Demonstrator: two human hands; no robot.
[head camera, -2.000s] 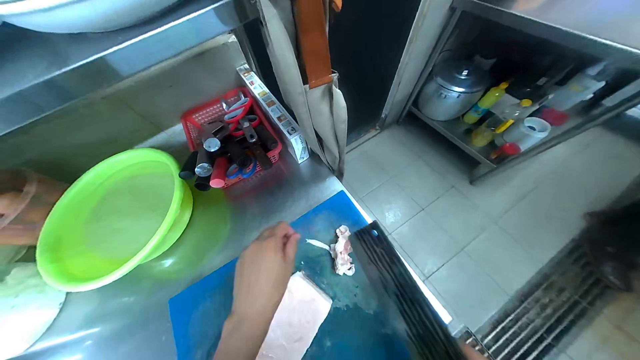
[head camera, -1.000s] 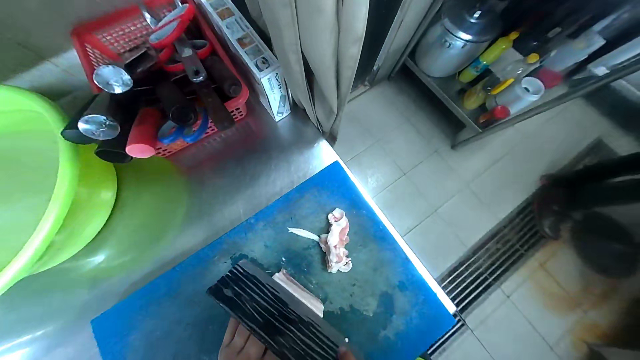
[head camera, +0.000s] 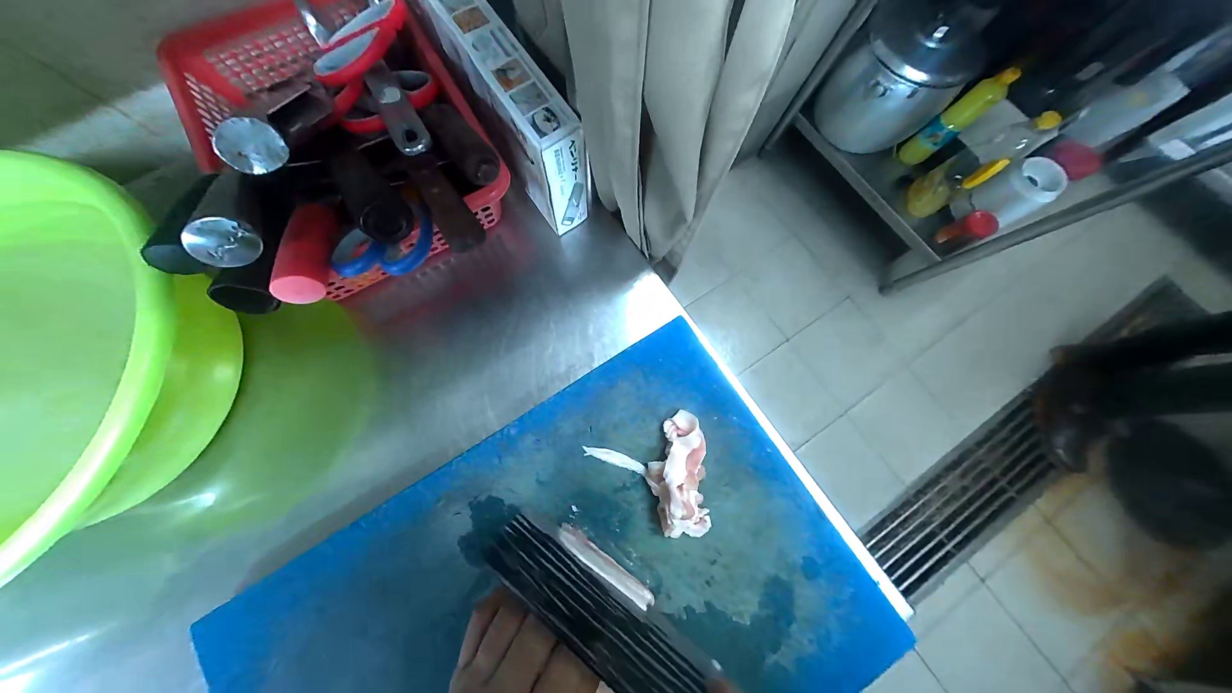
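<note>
A wide black blade with lengthwise ridges, seemingly a cleaver (head camera: 597, 602), slants over the lower part of a blue cutting board (head camera: 760, 423). My left hand (head camera: 525, 645) has its curled fingers against the near side of the blade, on a pale slab of meat that is mostly hidden. A narrow strip of pale meat (head camera: 606, 568) shows along the blade's far side. Only a blurred bit of my right hand (head camera: 717, 684) appears at the bottom edge, at the blade's lower right end; the handle is out of view. Crumpled meat trimmings (head camera: 680, 476) lie farther up the board.
A lime-green basin (head camera: 144, 385) stands at left on the steel counter (head camera: 462, 356). Behind are a red basket (head camera: 207, 77) of scissors and dark-handled tools, a cardboard box (head camera: 539, 115) and hanging beige cloth (head camera: 664, 115). At right, a low shelf holds a metal pot (head camera: 881, 91); a person's foot (head camera: 1064, 409) is by a floor drain (head camera: 962, 515).
Two seconds ago the black blade lay at the board's right side and my left hand was above the pale slab. Now the blade is over the slab, beside my left fingers. The view has moved closer.
</note>
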